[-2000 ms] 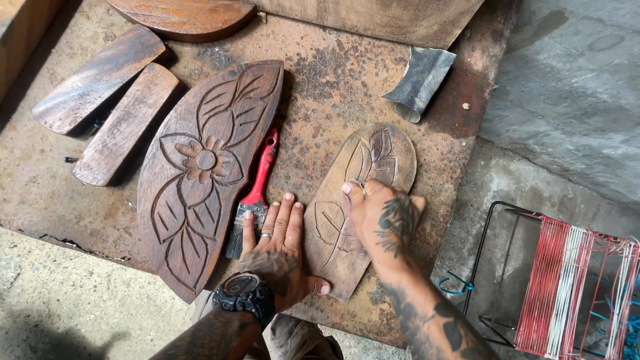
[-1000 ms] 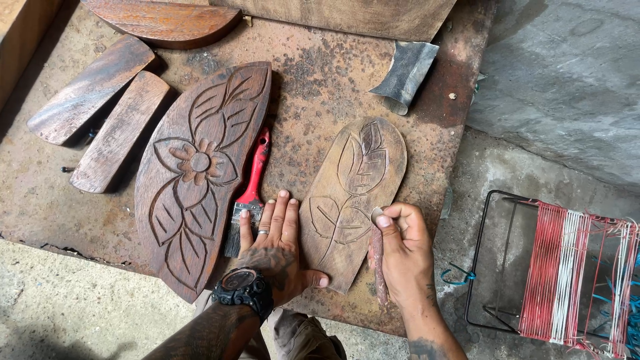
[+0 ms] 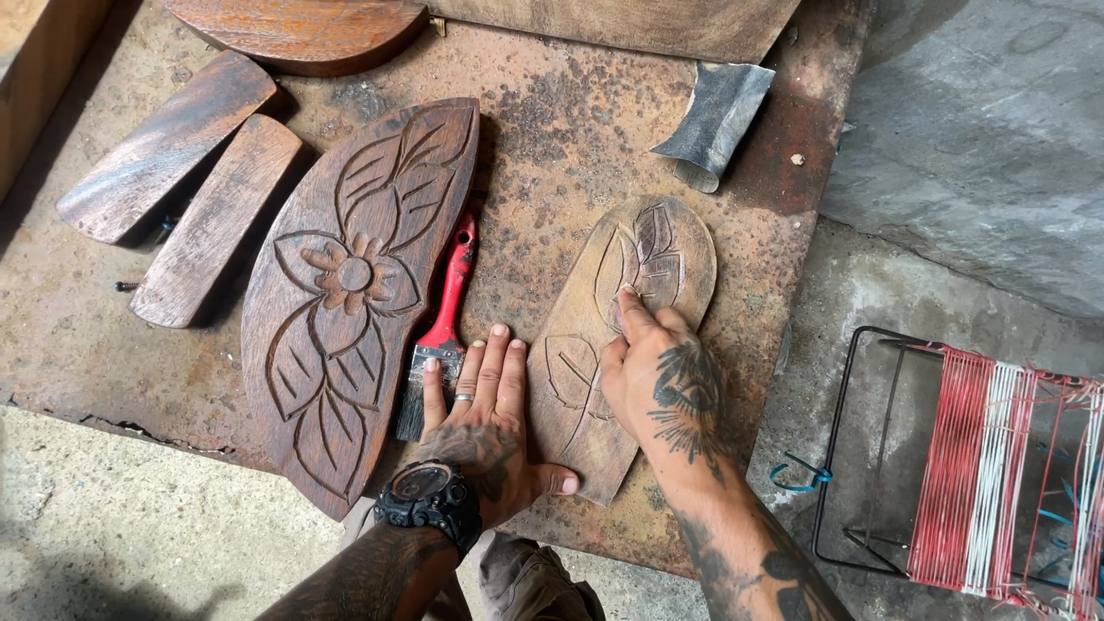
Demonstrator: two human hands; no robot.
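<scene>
My left hand [image 3: 483, 414] lies flat, its thumb over the lower edge of the smaller carved wooden panel [image 3: 561, 431] and its outer finger touching the metal ferrule of a red-handled paintbrush [image 3: 447, 310]. My right hand [image 3: 660, 371] is curled over that panel, index fingertip pressed down at the base of the upper carved leaves. A thin brownish strip is pinched in it, mostly hidden by the fingers. Left of the brush lies a larger dark wooden panel [image 3: 354, 345] carved with a flower and leaves. A curled piece of grey sandpaper [image 3: 720, 116] lies at upper right.
Two plain wooden pieces [image 3: 164, 155] lie at left on the rusty metal tabletop [image 3: 552, 147], near a screw [image 3: 127, 285]. A curved wooden piece [image 3: 302, 30] and a wooden board [image 3: 630, 21] lie at the far edge. A metal frame wound with red and white cord [image 3: 970, 466] stands at right.
My right hand has moved from the panel's right edge, where the strip showed in its fingers, back up and left onto the carving. My left hand stays beside the brush.
</scene>
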